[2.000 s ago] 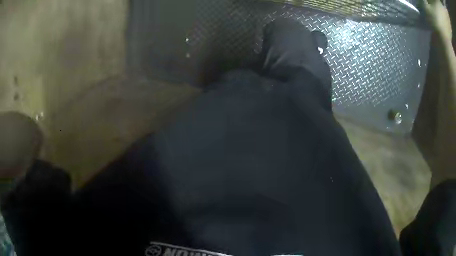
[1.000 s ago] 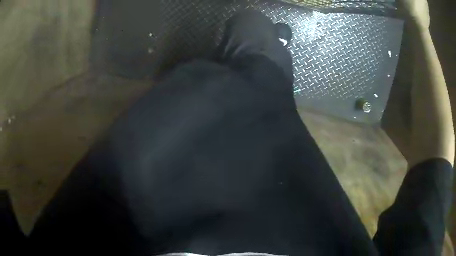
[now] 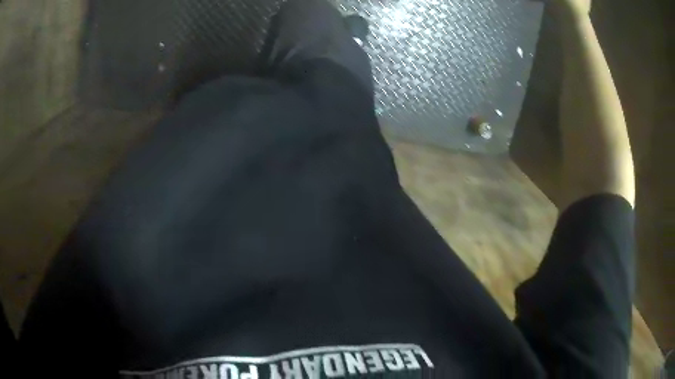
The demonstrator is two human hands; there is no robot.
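My right forearm is bare below a black sleeve and reaches up along the right side. My right hand (image 3: 573, 4) is cut off by the top edge, and its fingers and anything in them are hidden. My left hand is out of view. The black shirt (image 3: 244, 215) on my body, with white lettering upside down near the bottom, fills much of the picture. A dark trouser leg (image 3: 314, 33) stands on the grey diamond-plate metal floor (image 3: 437, 55).
Stained, board-like wall panels (image 3: 474, 200) are low at the right, behind me. More brownish panel (image 3: 37, 148) shows at the left. A small round object (image 3: 482, 129) lies near the floor's corner.
The view has shifted so the floor, leg and right arm sit further left and higher. The wire mesh seen at the top before has left the picture. The right hand is more cut off.
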